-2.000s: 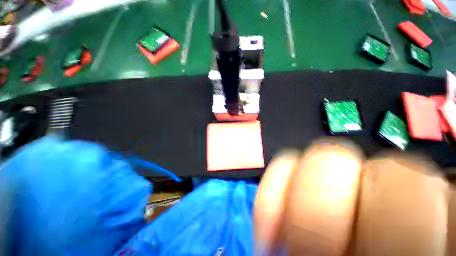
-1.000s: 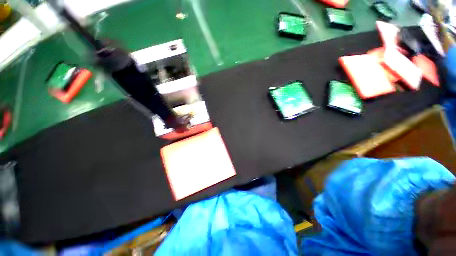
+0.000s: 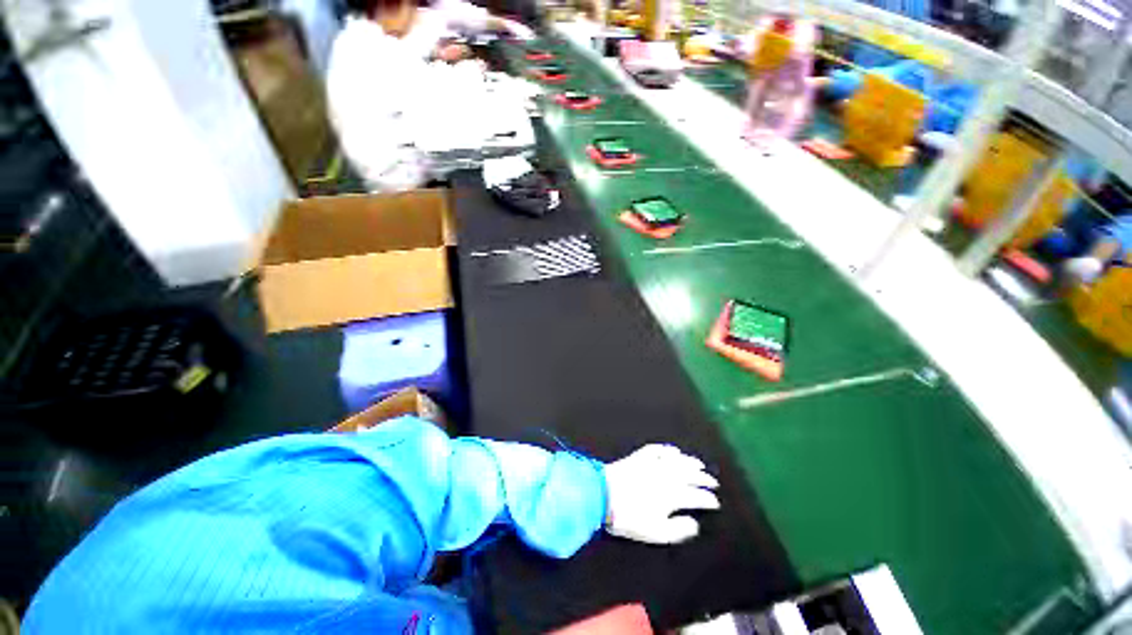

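My left hand, in a white glove, rests palm down on the black bench mat, fingers spread and holding nothing. Its blue sleeve reaches in from the lower left. My right hand is out of the picture. The red foam pad is cut off by the bottom edge, below my left hand. Beside it, the white-and-black screw feeder is also partly cut off. A green circuit board unit lies on a red pad on the green conveyor belt. The screwdriver is not in view.
More units on red pads, such as one, lie along the belt. A perforated strip lies on the mat. An open cardboard box and a blue-violet stool or bin stand left of the bench. A person in white works farther along.
The view has swung left along the bench. My gloved left hand now shows on the mat. The screwdriver and the loose units at the right have left the picture; the feeder sits at the bottom edge.
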